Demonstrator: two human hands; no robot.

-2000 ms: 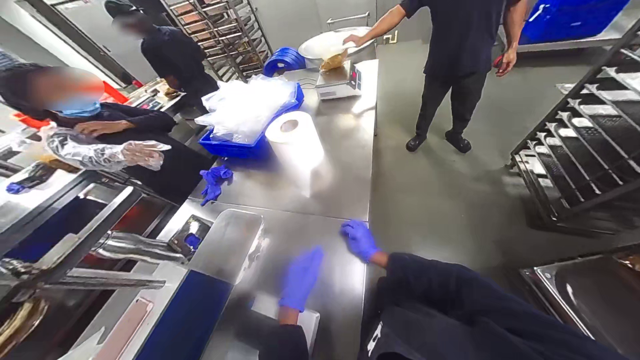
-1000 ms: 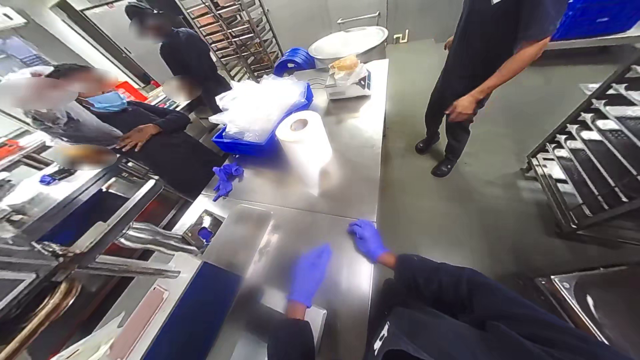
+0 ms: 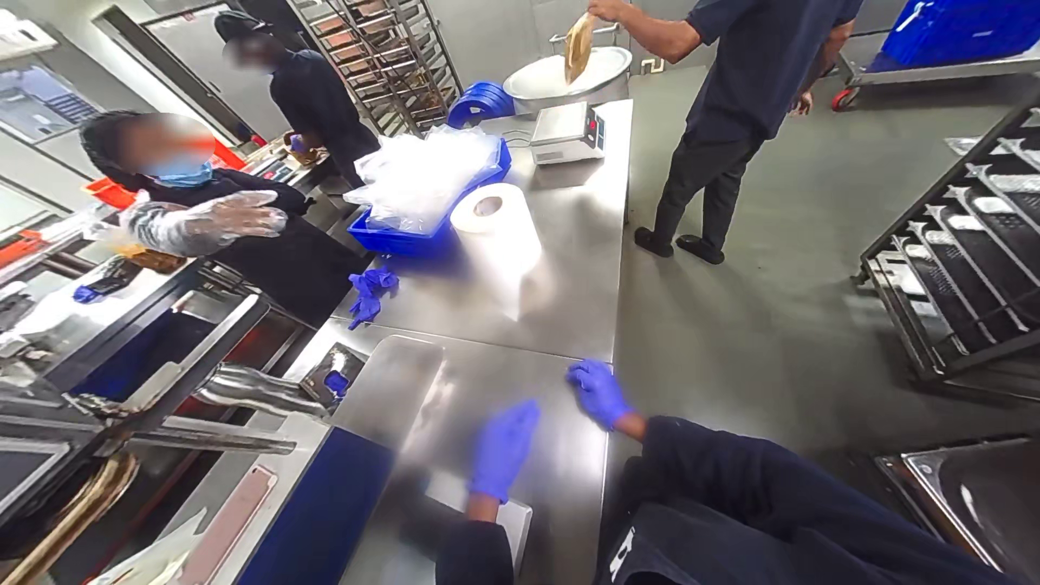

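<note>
My left hand [image 3: 505, 451], in a blue disposable glove, is over the stainless steel table [image 3: 569, 284], its fingers together and pointing away; whether it touches the steel cannot be told. Beneath that wrist lies a flat pale rectangular item [image 3: 516, 520], partly hidden. My right hand [image 3: 600, 394], gloved alike, rests at the table's right edge with its fingers curled. Neither hand shows anything held. Farther up the table stand a large white paper roll [image 3: 508, 231] and a blue crate [image 3: 406, 241] piled with clear plastic bags [image 3: 431, 175]. Crumpled blue gloves [image 3: 371, 294] lie left of the roll.
A digital scale [image 3: 565, 134] sits at the table's far end, by a large white round tub [image 3: 524, 85]. A co-worker [image 3: 739, 73] holds a filled bag above the tub. Two people stand left. A tray rack [image 3: 967, 236] is at right.
The co-worker's bag, on the scale one second ago, is now lifted off and held over the tub. The masked person at left has raised a plastic-gloved hand. My hands stay in about the same place.
</note>
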